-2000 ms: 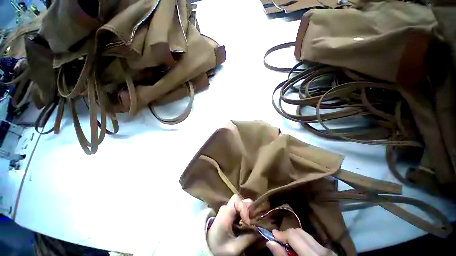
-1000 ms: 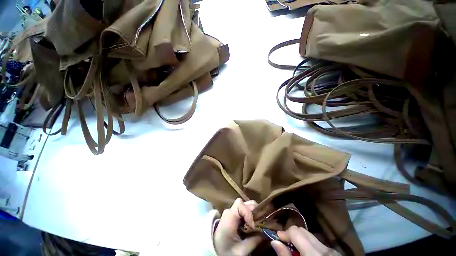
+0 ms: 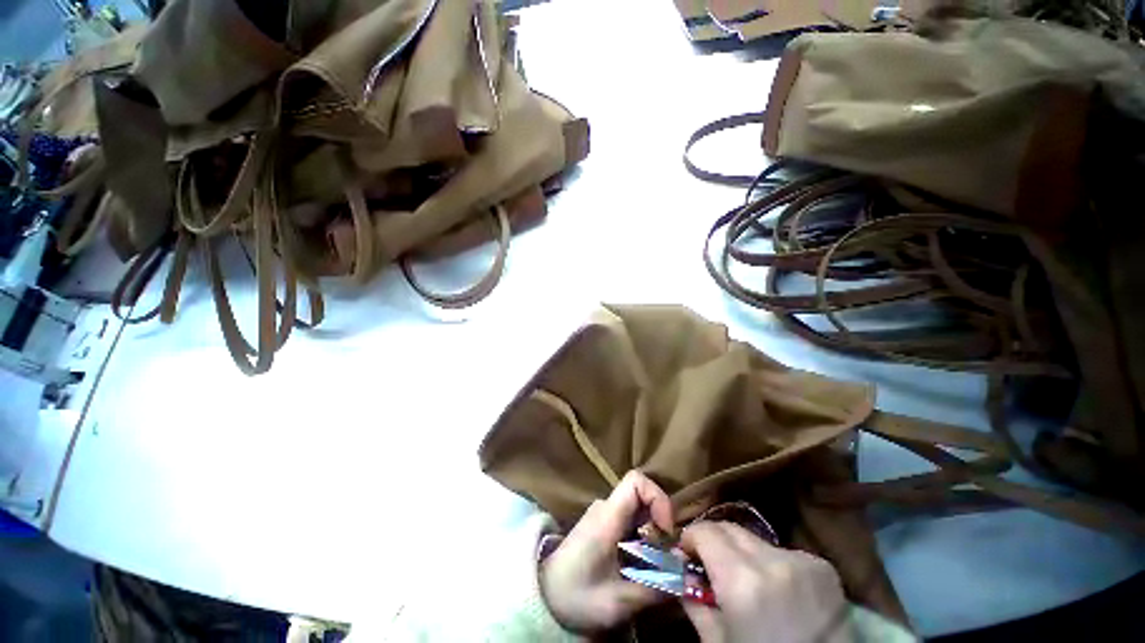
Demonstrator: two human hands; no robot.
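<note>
A tan-brown handbag (image 3: 678, 389) lies at the near table edge with its mouth towards me and its straps (image 3: 954, 452) running out to the right. My left hand (image 3: 600, 559) pinches cloth at the bag's mouth. My right hand (image 3: 766, 578) holds thread snips (image 3: 659, 572) with red handles; their silvery blades are apart and point left, beside my left fingers. A pale-edged opening (image 3: 741, 513) curves behind my right hand. The inside of the bag is dark and partly hidden by my hands. No loose thread can be made out.
A heap of brown bags (image 3: 414, 138) with hanging straps is at the far left of the white table (image 3: 289, 477). Another bag (image 3: 917, 119) with coiled straps (image 3: 879, 270) is at the right. Flat brown pieces (image 3: 791, 15) lie at the far side. A bundle (image 3: 163, 609) hangs below the table.
The snips' blades now show openly, where before they were mostly at the cloth. My right hand has moved up and turned further over the bag's mouth. The view has shifted slightly.
</note>
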